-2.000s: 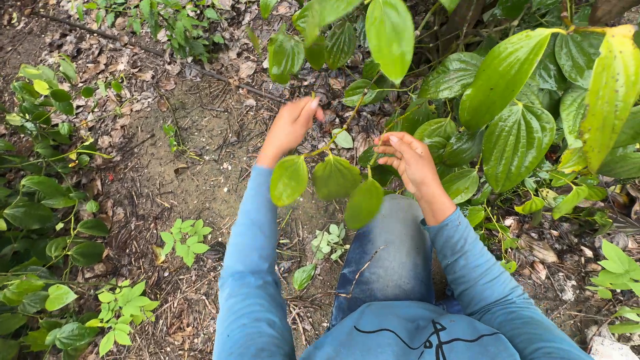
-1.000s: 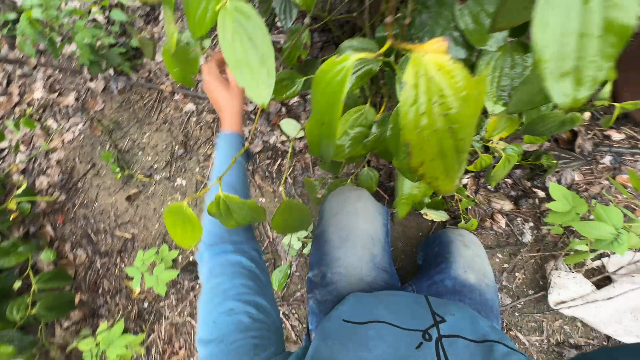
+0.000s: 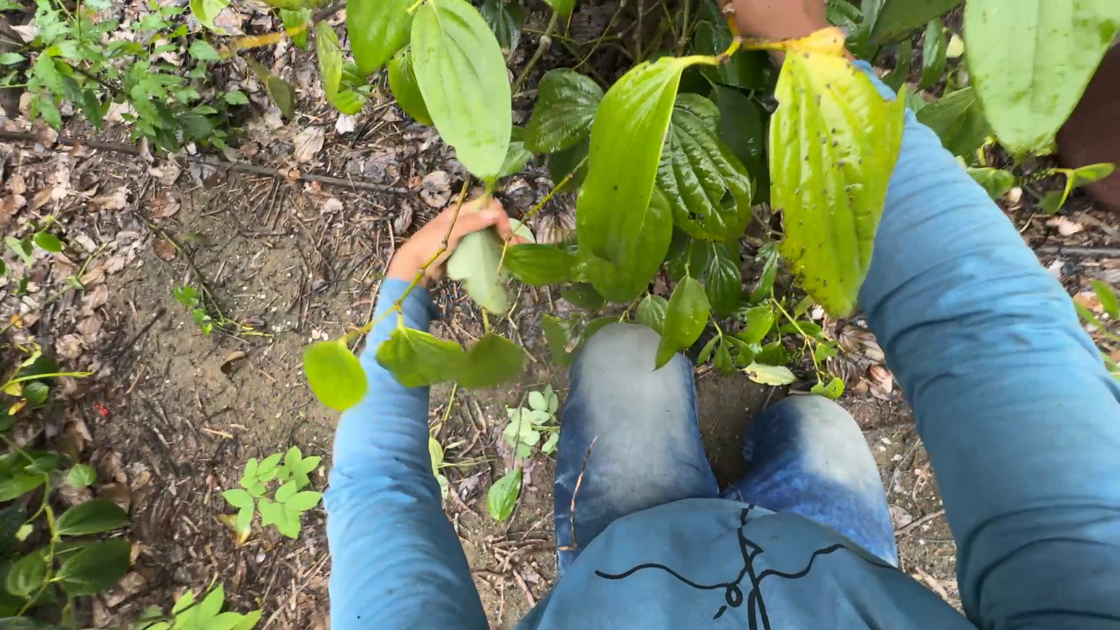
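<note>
My left hand is among the leaves left of centre, its fingers curled near a thin vine stem and a pale leaf underside. Leaves hide part of its fingers, so its hold is unclear. Several green leaves hang from that stem over my left sleeve. At the top edge, my right hand reaches up into the plant behind a yellowing spotted leaf; its fingers are out of frame. A broad green leaf hangs between my two hands.
Dense foliage stands in front of my knees. A thin dark stick or line crosses the leaf litter. Small seedlings grow from the soil at left, with more leafy plants along the left edge. A brown trunk or pot-like surface is at far right.
My right hand, near the hanging stem two seconds ago, is now up at the top edge. Since one second ago my left hand has come back toward me. The view has shifted.
</note>
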